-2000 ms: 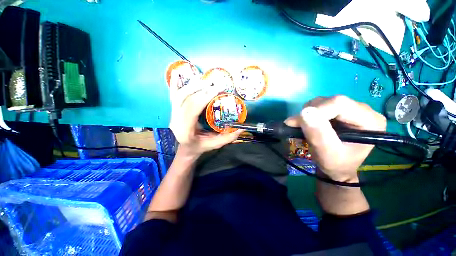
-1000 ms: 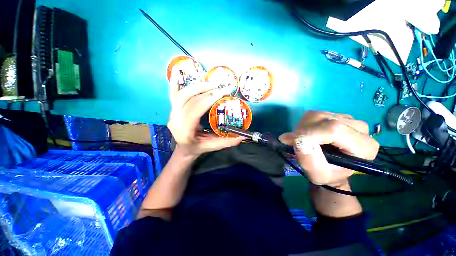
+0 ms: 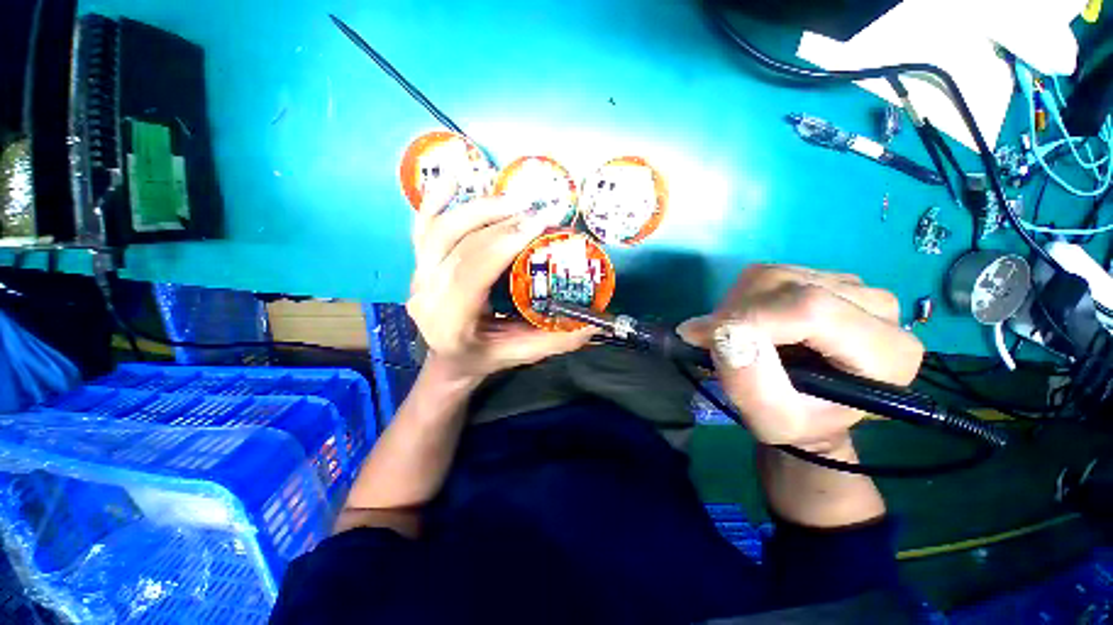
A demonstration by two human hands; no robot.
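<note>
My left hand (image 3: 461, 293) holds a round orange housing (image 3: 525, 302) at the mat's front edge, with the thumb below it and fingers along its upper left. A circuit board (image 3: 569, 271) with green and dark parts sits inside it. My right hand (image 3: 806, 354) grips a soldering iron (image 3: 873, 397) like a pen. The iron's metal barrel (image 3: 608, 324) points left, and its tip is over the lower left of the board; contact cannot be told. Three more orange housings with pale boards stand just beyond: left (image 3: 442, 171), middle (image 3: 537, 186) and right (image 3: 625, 198).
A thin dark rod (image 3: 393, 71) lies beyond the housings. A black ribbed box (image 3: 147, 134) stands left. Blue crates (image 3: 293, 427) are below the bench, left. Right: a pen-like tool (image 3: 854, 143), white paper (image 3: 940, 61), a round metal container (image 3: 998, 288), light-blue wires (image 3: 1074, 159) and black cords.
The iron has tilted, and its tip has moved left from the housing's lower right to the lower left of the board. My right hand has moved slightly left. The left hand still holds the housing.
</note>
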